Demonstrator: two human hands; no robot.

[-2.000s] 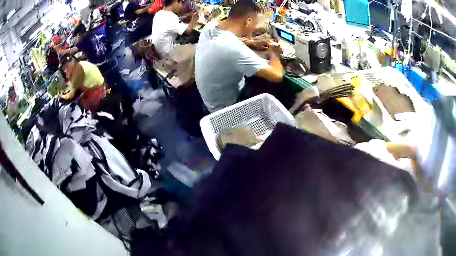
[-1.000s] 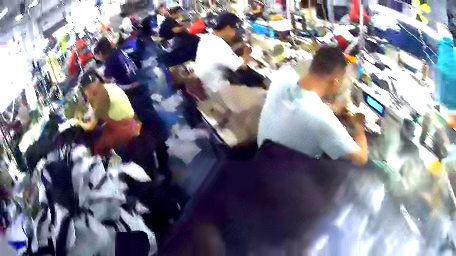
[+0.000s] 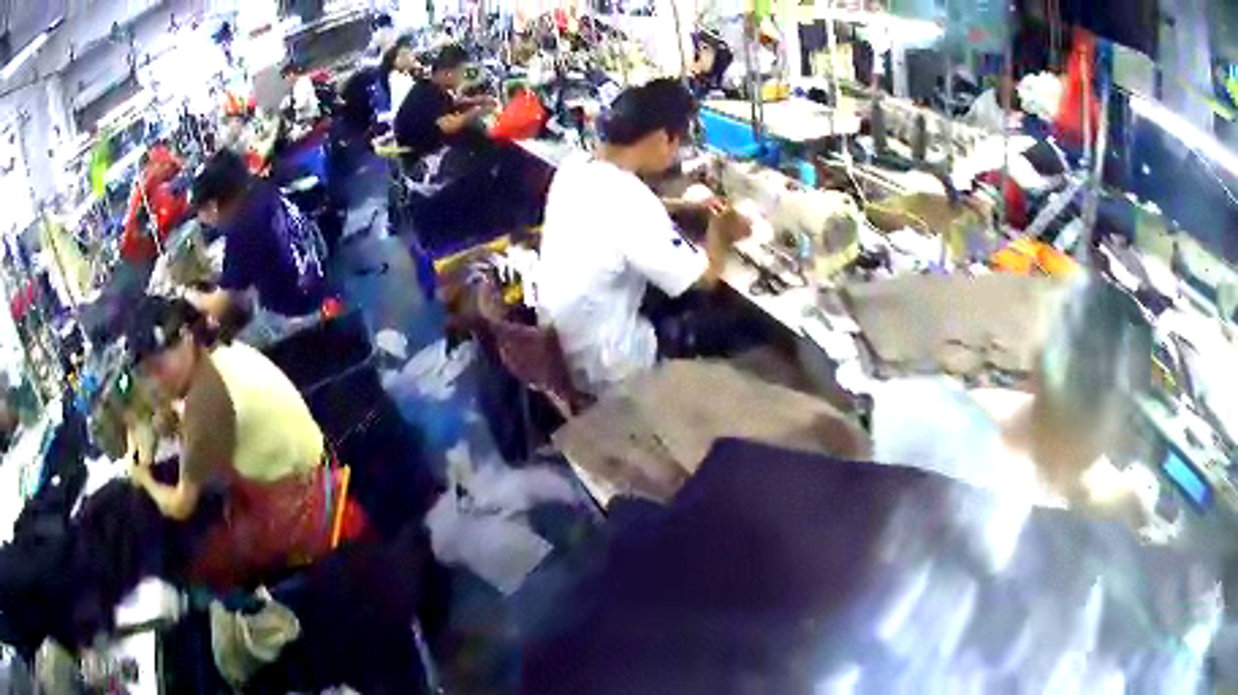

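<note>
A large dark purple-navy fabric piece [image 3: 733, 584] fills the lower middle of the picture, close to the camera. Bright streaky glare covers its right side, possibly a shiny clear surface, but I cannot tell. Neither of my hands can be made out; what carries the fabric is hidden or out of the picture.
A person in a white shirt [image 3: 604, 258] sits ahead beside brown-grey cloth [image 3: 692, 407]. A person in a yellow top [image 3: 258, 421] sits at left. Another person is blurred at right. White pieces [image 3: 496, 523] lie on the blue floor aisle [image 3: 394, 292]. Grey cloth [image 3: 950, 323] lies on the right table.
The view has moved forward along the aisle. The white basket and the black-and-white heap have left the picture. The dark fabric stays close in the lower part.
</note>
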